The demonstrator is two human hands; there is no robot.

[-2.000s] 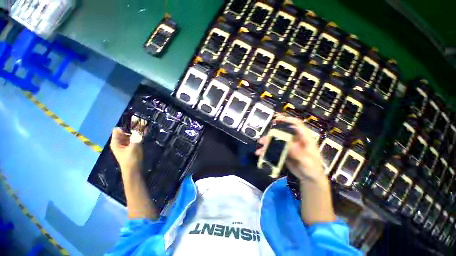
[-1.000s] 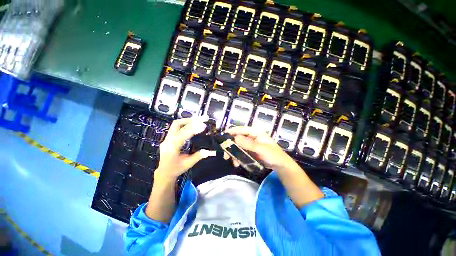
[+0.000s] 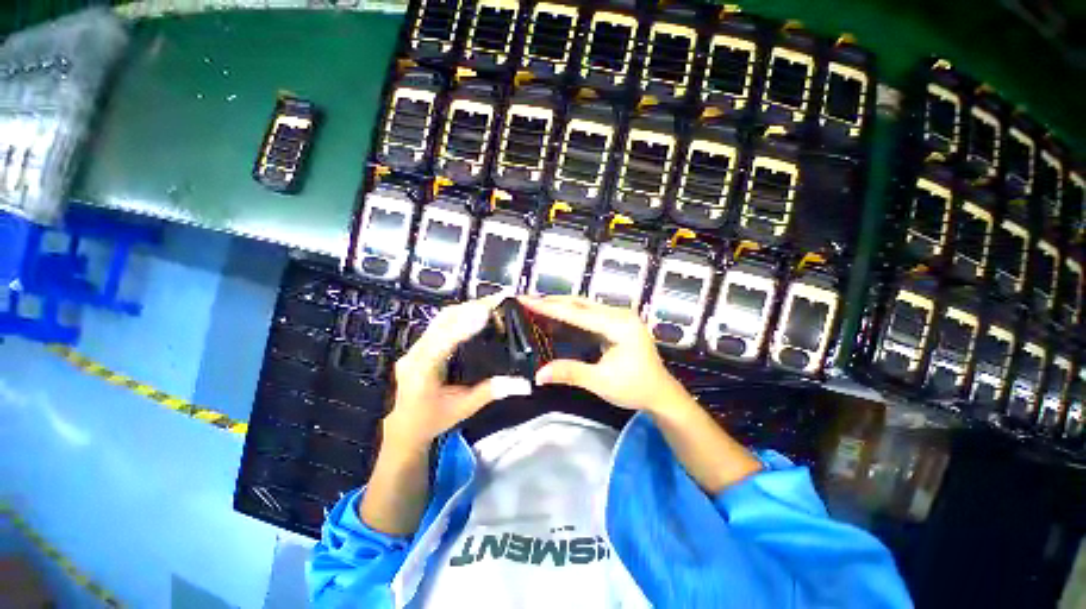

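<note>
A black handheld unit point(image 3: 519, 339) is held edge-on between both hands, close to my body. A thin orange-red line shows along its right side. My left hand point(image 3: 443, 371) grips it from the left, with a whitish cover on the thumb tip. My right hand point(image 3: 610, 357) grips it from the right, fingertips at its top and thumb near its lower end. Any small part between the fingers is hidden. The black unit tray point(image 3: 828, 196) lies beyond the hands with three rows of units.
A single unit point(image 3: 285, 145) lies on the green bench point(image 3: 179, 143) at the left. A black parts tray point(image 3: 298, 410) is at lower left. A second unit tray point(image 3: 887, 303) is at the right. Pale shiny plastic point(image 3: 42, 113) is stacked at far left. A blue frame point(image 3: 60, 274) stands below it.
Two seconds ago my hands were apart, the left over the parts tray and the right holding the unit. They came together, and the unit has since turned from slanted to edge-on between them.
</note>
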